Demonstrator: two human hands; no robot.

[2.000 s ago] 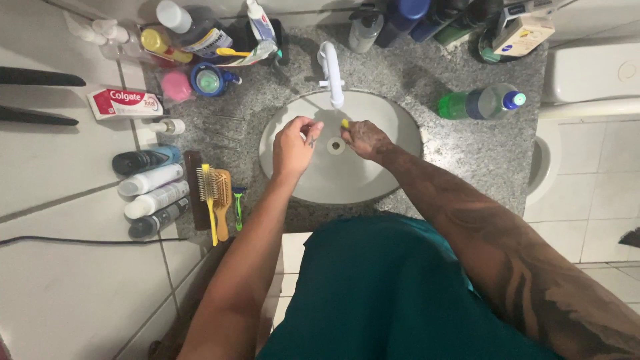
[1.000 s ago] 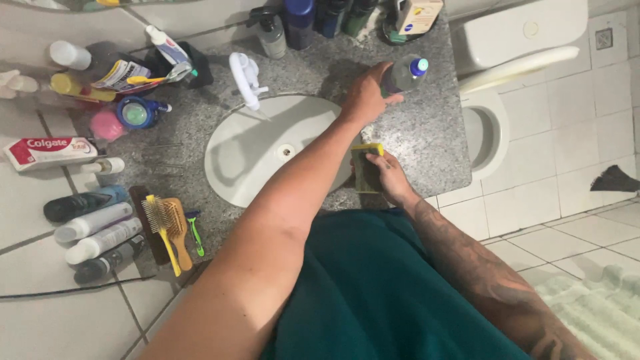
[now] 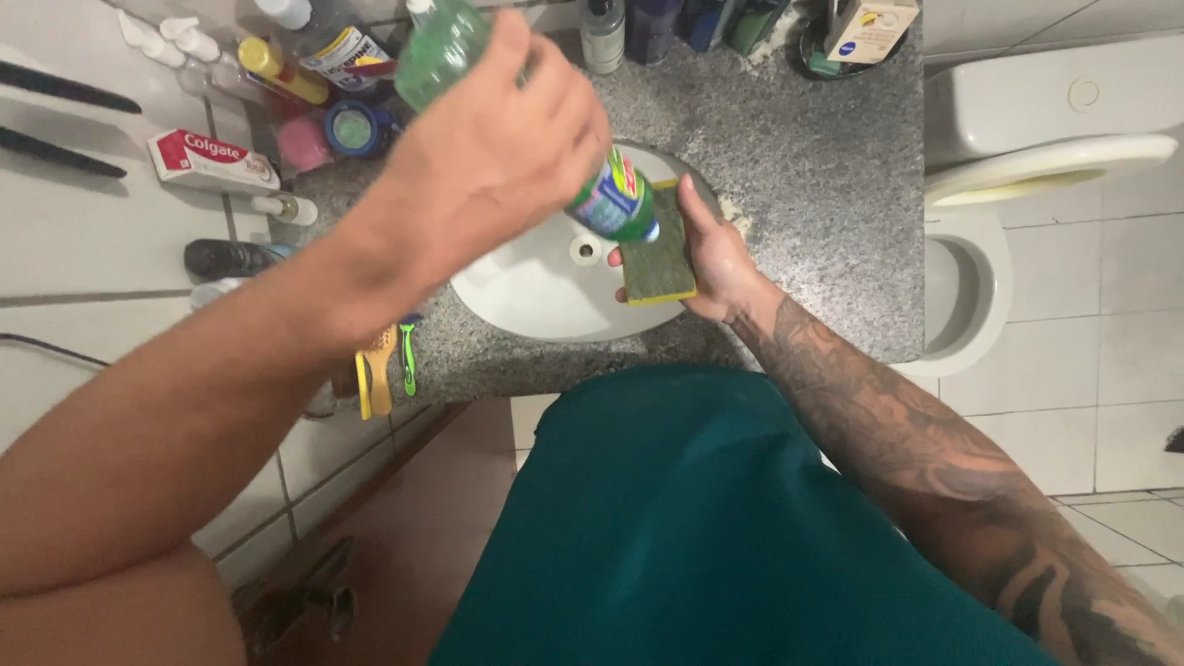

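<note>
My left hand (image 3: 504,129) is wrapped around a green plastic bottle (image 3: 612,196), tilted with its blue-and-white cap end down, right at the upper part of a scouring sponge. The sponge (image 3: 659,254), with a dark green scrubbing face up and a yellow edge, lies in my right hand (image 3: 712,245), thumb along its side. Both are above the white oval sink basin (image 3: 518,301), whose drain (image 3: 585,250) shows left of the sponge. The faucet is hidden behind my left hand and the bottle. Whether liquid comes out of the bottle I cannot tell.
The grey granite counter (image 3: 814,203) holds a Colgate box (image 3: 213,162), a Listerine bottle (image 3: 347,55), a blue-rimmed jar (image 3: 351,128), a wooden hairbrush (image 3: 379,370) and a green razor (image 3: 408,359) on the left. Several bottles (image 3: 603,37) line the back. A toilet (image 3: 962,277) stands at the right.
My left hand has brought the bottle from the counter's right side to above the sink and tipped it. My right hand has moved the sponge over the basin. The view has shifted.
</note>
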